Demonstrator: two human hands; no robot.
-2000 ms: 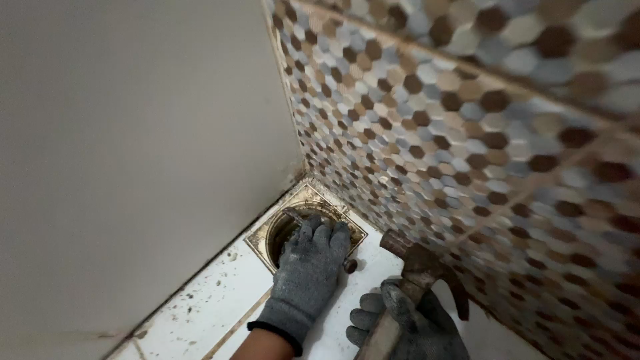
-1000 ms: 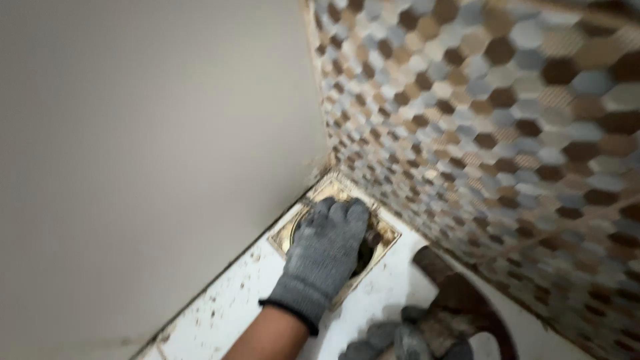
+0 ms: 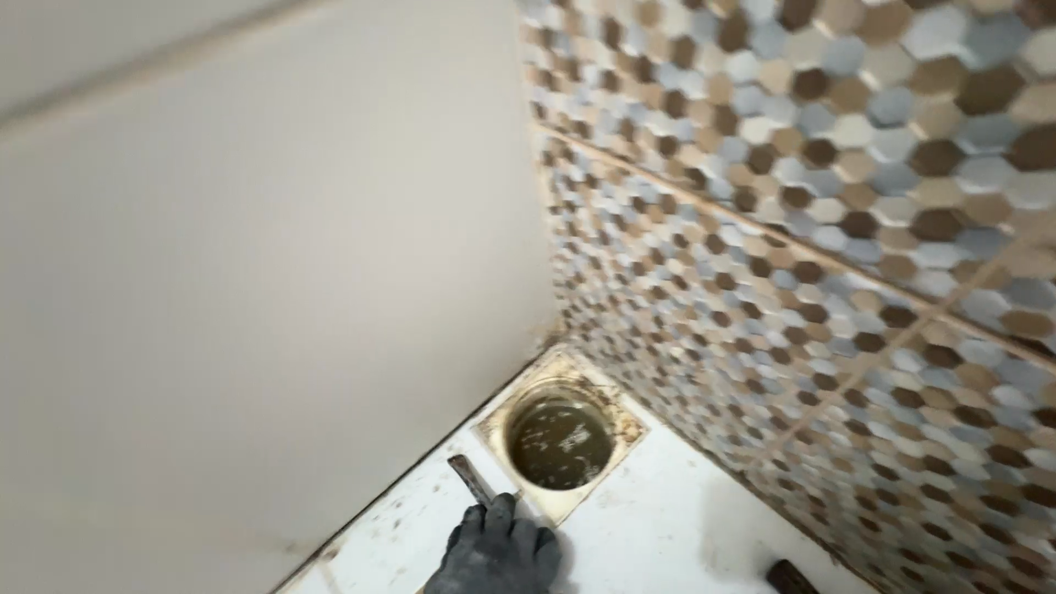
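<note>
My left hand, in a grey work glove, is at the bottom centre with its fingers on a narrow dark metal tool, whose end points up and left over the white floor. Whether the fingers grip it or only rest on it is hard to tell. Just beyond the hand lies a square floor drain frame with a round opening full of murky water. At the lower right edge shows the dark end of a hammer head. My right hand is out of view.
A plain pale wall rises on the left, and a wall of hexagon-patterned tiles on the right. They meet at the corner behind the drain. The white floor tiles bear dirt specks.
My left hand has moved off the drain toward the near side, and the round opening now shows uncovered. My right hand has left the view, and only the end of the hammer shows.
</note>
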